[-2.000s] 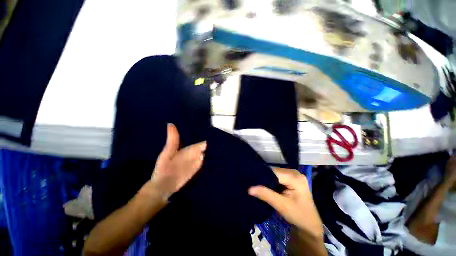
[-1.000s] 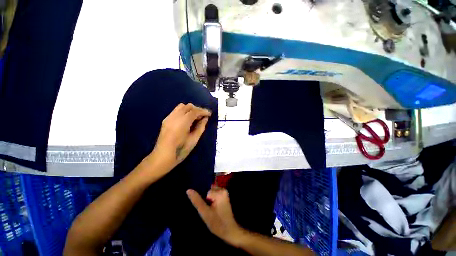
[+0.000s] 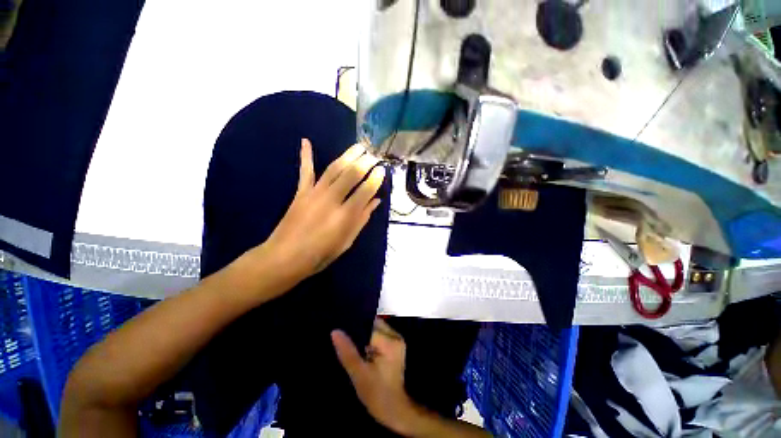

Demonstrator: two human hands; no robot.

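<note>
A dark fabric panel point(image 3: 257, 180) with a rounded far end lies on the white table, its right edge at the needle area of the sewing machine point(image 3: 548, 85). My left hand point(image 3: 330, 205) lies flat on the panel with fingers spread, fingertips beside the needle area. The needle tip itself is hard to make out. My right hand point(image 3: 377, 372) is below the table's front edge, thumb on top and fingers behind the panel's right edge, pinching it. A small dark cut piece point(image 3: 531, 248) lies right of the needle under the arm.
Red-handled scissors point(image 3: 655, 287) lie right of the small piece. A long dark panel point(image 3: 64, 103) with a pale strip lies far left. Blue crates point(image 3: 522, 376) stand below the table edge. Black-and-white cloth point(image 3: 651, 376) and part of another person's arm are at lower right.
My left hand has opened from a pinch and spread flat, moving forward toward the needle. The view has shifted, with the machine head larger and nearer. My right hand stays at the panel's edge.
</note>
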